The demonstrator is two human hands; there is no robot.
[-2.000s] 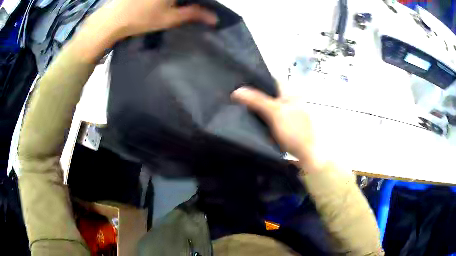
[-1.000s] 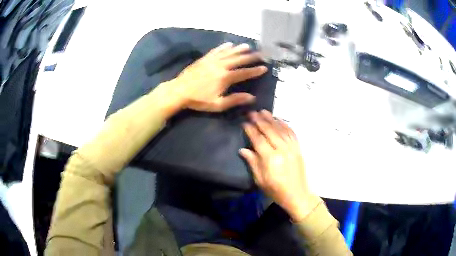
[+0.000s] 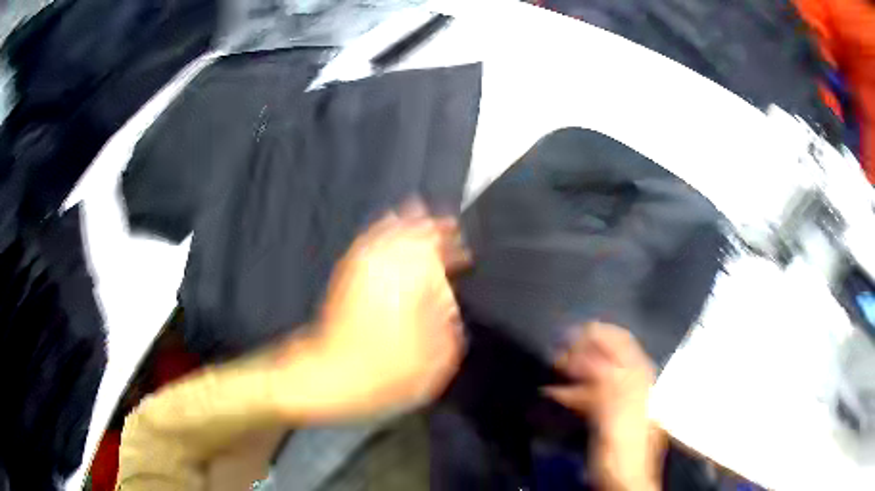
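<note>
A black panel with rounded corners (image 3: 614,249) lies on the white table at the centre right. A second plain black piece (image 3: 278,192) is spread at its left, its lower part hanging over the table's front edge. My left hand (image 3: 398,307) is blurred, its fingers closed at the lower right edge of this second piece. My right hand (image 3: 609,379) is blurred at the lower edge of the rounded panel, fingers bent; whether it grips the cloth cannot be told.
The sewing machine (image 3: 815,221) is at the right, blurred and partly cut off. Dark cloth (image 3: 115,77) is heaped at the far left and top left. A flat dark rectangle (image 3: 411,42) lies on the table behind the left piece. Something orange-red (image 3: 844,58) is at the top right.
The view has swung left. The second black piece is now beside the rounded panel. My left hand has left the top of the panel and closed at this piece; my right hand is nearer the front edge.
</note>
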